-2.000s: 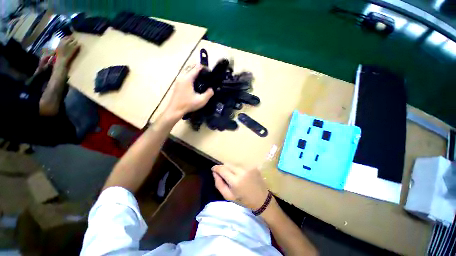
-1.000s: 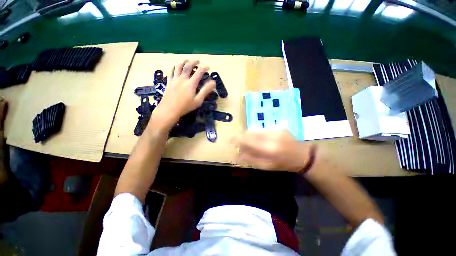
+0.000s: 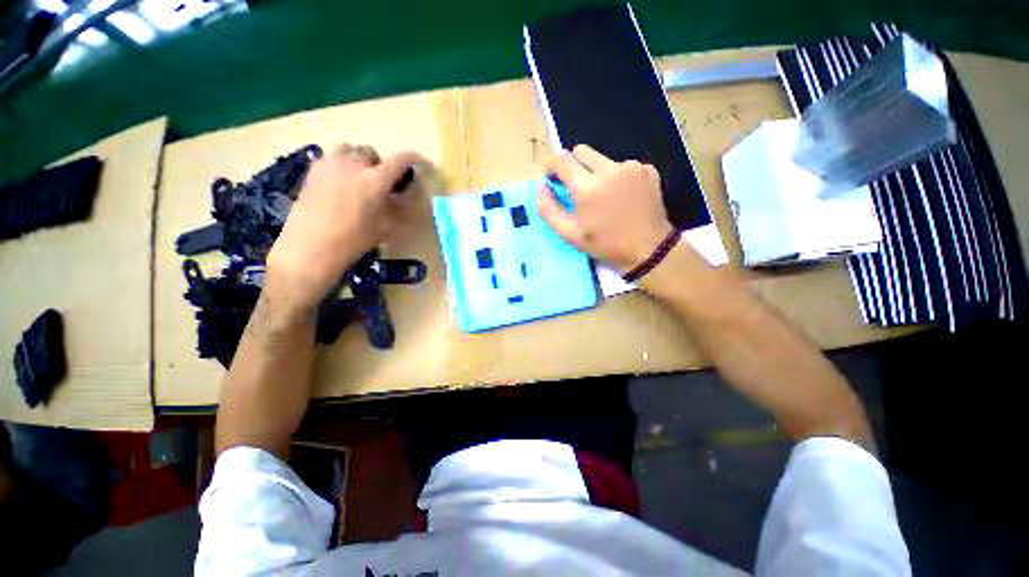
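My left hand point(image 3: 339, 214) is over the right part of a loose pile of black plastic housings point(image 3: 376, 307). Its fingers are blurred, with something dark at the fingertips; I cannot tell whether it is gripped. My right hand point(image 3: 609, 209) is at the upper right corner of the blue fixture point(image 3: 542, 276), its fingers bent onto that corner and edge. The fixture lies flat and bears several small black pads. The fixture's upper right corner is partly hidden by my right hand.
A black sheet point(image 3: 615, 96) with white edges lies behind my right hand. A white box point(image 3: 790, 209) carries a clear, shiny stack point(image 3: 874, 118). Striped strips point(image 3: 959, 214) lie at the far right, a metal strip point(image 3: 722, 72) behind. Black housings stand in a row point(image 3: 56, 197) at left.
The view has swung to the right. My right hand has moved from the fixture's near side to its upper right corner. My left hand has shifted to the pile's right side.
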